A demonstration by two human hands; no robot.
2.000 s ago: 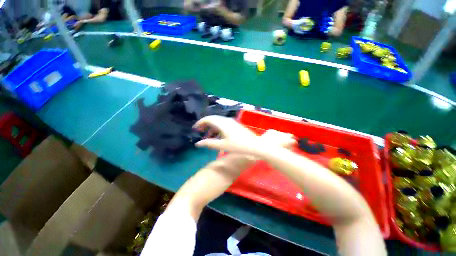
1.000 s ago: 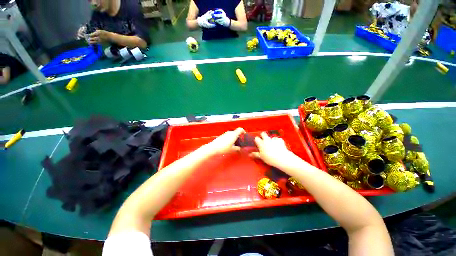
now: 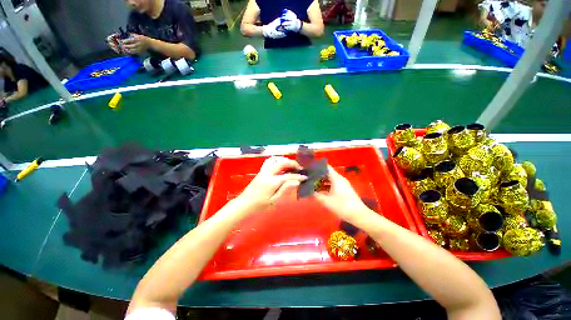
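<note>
Both bare hands are over the red tray (image 3: 275,270). My left hand (image 3: 272,181) pinches a black liner piece (image 3: 310,170), which stands up between the hands. My right hand (image 3: 340,195) is closed around a gold shell (image 3: 322,184), mostly hidden by the liner and fingers. Another gold shell (image 3: 342,245) lies in the tray's lower right, with dark liner pieces (image 3: 349,227) near it. A loose pile of black liners (image 3: 134,200) lies left of the tray.
A red parts bin (image 3: 406,206) heaped with gold shells (image 3: 466,192) touches the tray's right side. Yellow cylinders (image 3: 332,94) lie on the green line. Blue bins (image 3: 372,61) and people (image 3: 285,25) are across it. A metal post (image 3: 524,69) rises at right.
The view has swung right from the pile. Since one second ago, my hands have lifted slightly; a liner now stands up between them and a gold shell shows by my right fingers.
</note>
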